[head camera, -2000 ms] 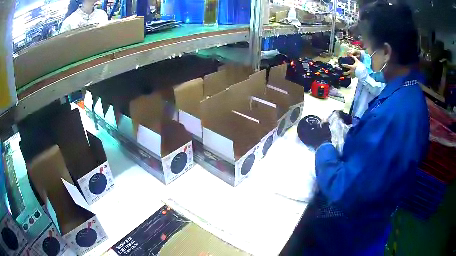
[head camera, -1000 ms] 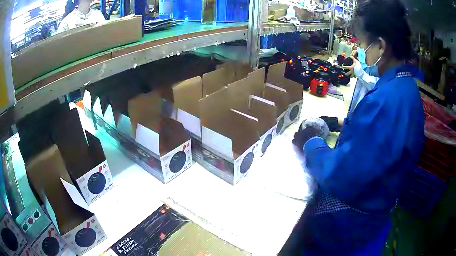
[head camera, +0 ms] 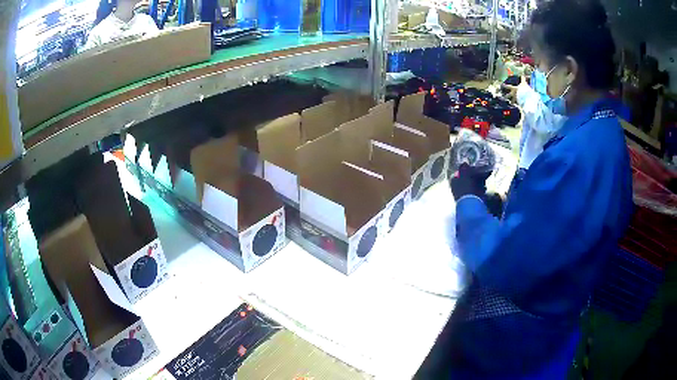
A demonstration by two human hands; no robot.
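Observation:
Neither of my hands is in the picture. Nearest in front of me lies a flattened printed carton used as a work mat (head camera: 215, 345), black with white lettering and a worn tan patch, cut off by the lower edge. Beyond it stand open gift boxes (head camera: 261, 239) in rows, flaps raised, brown inside, a black speaker circle on each white front. Another row's front box (head camera: 365, 241) stands to its right. More open boxes (head camera: 128, 349) stand at the left.
A worker in blue with dark gloves (head camera: 549, 223) stands at the right, holding a speaker in clear plastic (head camera: 473, 152). Black and red speakers (head camera: 475, 106) are piled farther down the bench. A metal-edged shelf (head camera: 223, 78) runs above the boxes.
The neighbouring worker's speaker, bare black at first, is now in clear plastic and held higher and upright. The boxes and the mat have not moved.

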